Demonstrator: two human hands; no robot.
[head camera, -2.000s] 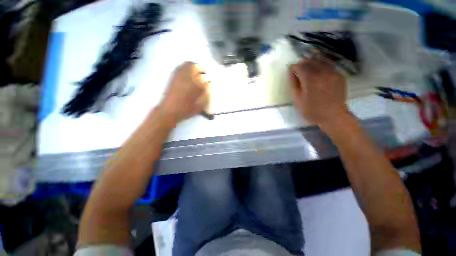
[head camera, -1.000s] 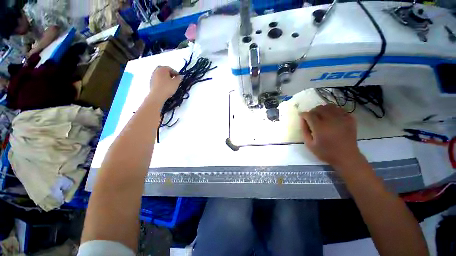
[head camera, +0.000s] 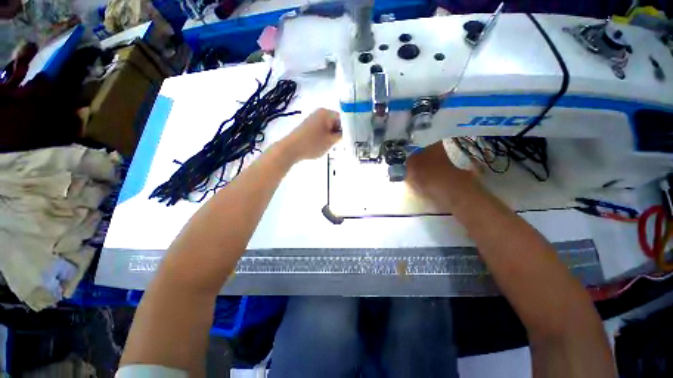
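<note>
The white sewing machine with a blue stripe (head camera: 502, 111) stands over the pale needle plate (head camera: 369, 196). My left hand (head camera: 319, 134) is just left of the machine head, fingers curled; whether it holds a cord cannot be seen. My right hand (head camera: 434, 171) is under the machine arm, right of the presser foot area (head camera: 396, 164); its fingertips are hidden, so its grip cannot be told. A bundle of dark cords (head camera: 225, 148) lies on the table left of my left hand. Dark looped cords (head camera: 509, 153) lie under the arm, right of my right hand.
A grey ruler strip (head camera: 332, 266) runs along the table's front edge. Snips (head camera: 605, 210) and red-orange scissor handles (head camera: 653, 235) lie at the right. Cream fabric (head camera: 48, 214) is heaped at the far left, beside a cardboard box (head camera: 136, 96).
My left hand has moved right from the cord bundle to the machine head. My right hand has moved left and in under the arm, towards the presser foot. The view has shifted slightly.
</note>
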